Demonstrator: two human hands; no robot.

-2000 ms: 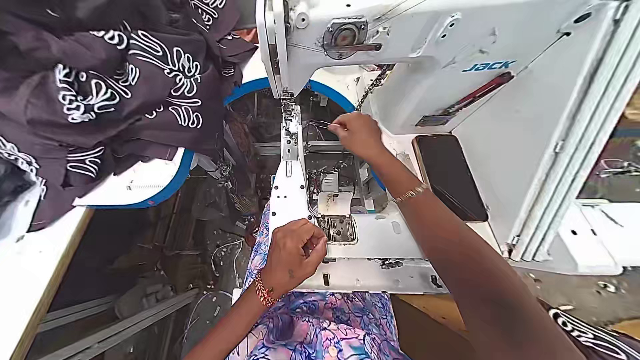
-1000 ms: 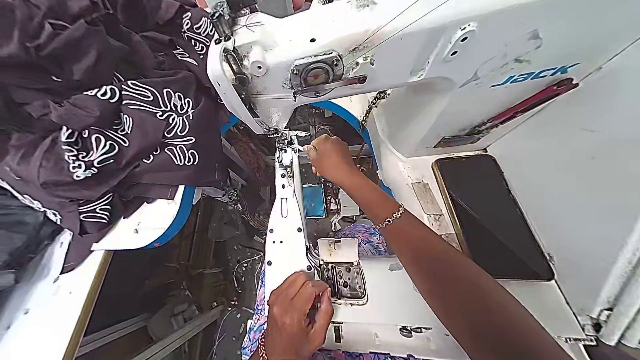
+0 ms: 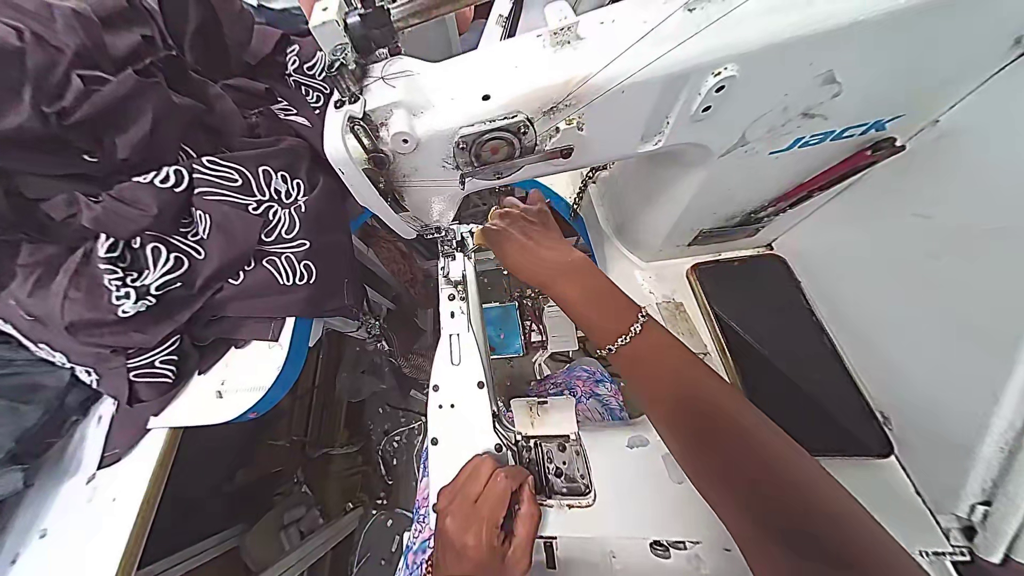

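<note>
A white Jack sewing machine [image 3: 624, 104] spans the head view, its narrow arm bed [image 3: 456, 376] running toward me. My right hand [image 3: 524, 240] is at the needle area, beside the presser foot [image 3: 452, 240], with curled fingers around what looks like a small yellow-handled tool, mostly hidden. My left hand [image 3: 486, 512] rests on the near end of the bed, fingers bent, beside an uncovered square compartment [image 3: 564, 468] of metal parts. Whether it pinches something thin cannot be seen. Dark cloth with white cord embroidery [image 3: 264, 216] is heaped at the left.
A smartphone [image 3: 792, 352] lies on the machine base at the right. A dark red-handled tool [image 3: 824, 188] sits against the machine body. A chain [image 3: 588, 188] hangs behind my right hand. The blue-edged white table [image 3: 292, 372] curves at the left; a blue box [image 3: 504, 330] shows below.
My right hand has moved left, closer to the presser foot. My left hand stays near the compartment at the near end of the bed. The view has come closer to the machine.
</note>
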